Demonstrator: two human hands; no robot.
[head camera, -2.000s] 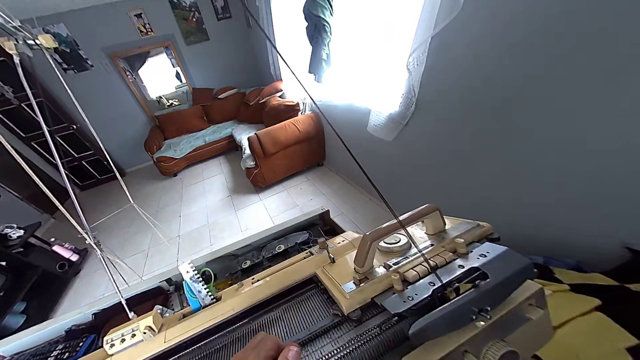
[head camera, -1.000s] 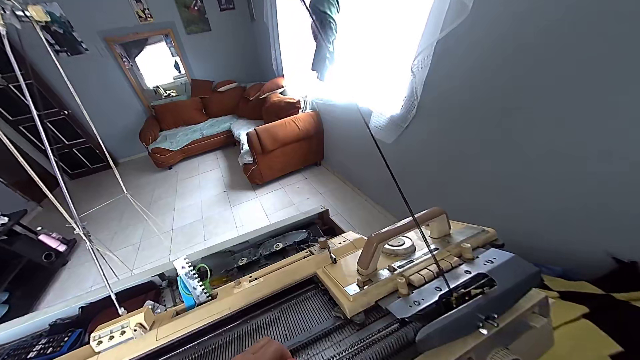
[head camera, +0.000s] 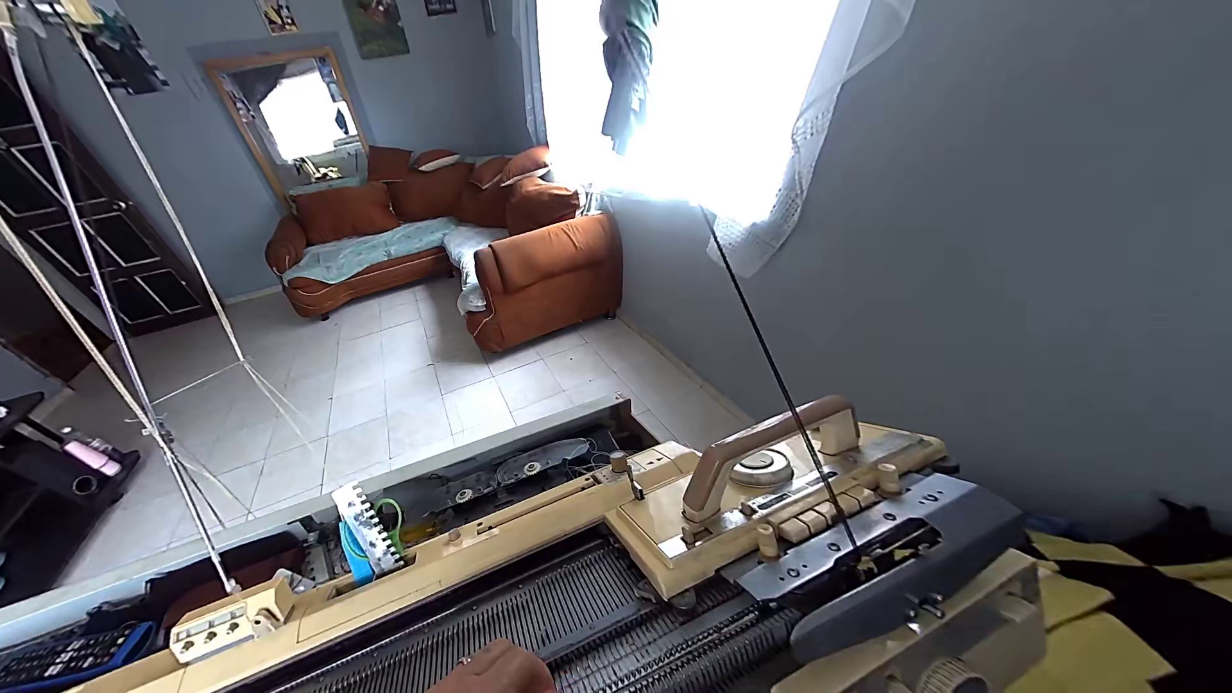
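Observation:
Low at the bottom edge, my left hand (head camera: 499, 671) lies over the needle bed (head camera: 539, 606) of a knitting machine. Only its back and some bent knuckles show; its fingertips and anything in them are hidden. To its right sits the cream carriage (head camera: 664, 539) with a brown carrying handle (head camera: 751, 445), a round dial (head camera: 761, 468) and a row of buttons. A grey metal front plate (head camera: 895, 568) is joined to it. Dark yarn (head camera: 765, 351) runs from this plate up toward the window. No hand touches the carriage. My right hand is out of view.
Behind the bed, an open tray (head camera: 539, 462) holds tools, green-handled scissors (head camera: 393, 520) and a white toothed comb (head camera: 368, 527). Pale cords (head camera: 106, 298) hang at the left above a cream counter (head camera: 226, 621). Yellow and black cloth (head camera: 1107, 626) lies at the right.
The dark yarn stands steeper than two seconds ago. My left hand stays low over the needle bed, with less of its fingers showing. The carriage keeps its place on the bed.

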